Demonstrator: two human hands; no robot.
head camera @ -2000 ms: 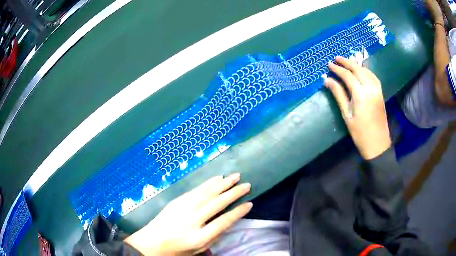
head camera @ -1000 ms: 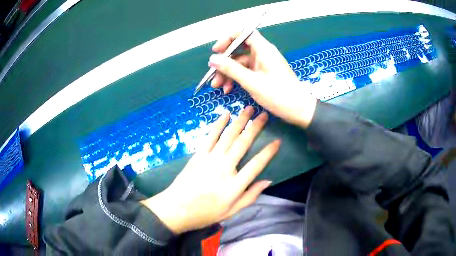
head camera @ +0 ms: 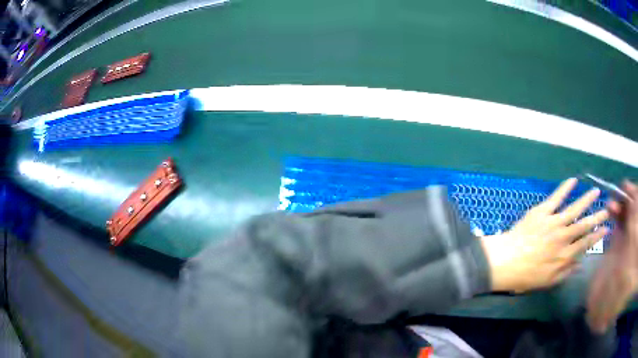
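The blue ring sheet point(head camera: 364, 183) lies on the green surface, with rows of white arcs on its right part. My left hand point(head camera: 542, 245) lies flat with spread fingers on the sheet's right part and holds nothing. My right hand point(head camera: 614, 269) is at the right edge of the picture, blurred and partly cut off. It holds the slim silver tweezers point(head camera: 607, 186), which point up and left over the sheet, just beyond my left fingertips. My left sleeve hides the sheet's lower middle edge.
A red-brown carrier block point(head camera: 145, 203) with several silver discs lies left of the sheet. A second blue sheet point(head camera: 115, 122) lies behind it. Two more carrier blocks point(head camera: 126, 68) lie at the far left beyond the white band point(head camera: 350, 101). The green surface's front edge runs below the near block.
The view has swung left, so the hands and sheet now appear further right. More blocks and the second sheet show. Since two seconds ago, my right hand has taken hold of the tweezers.
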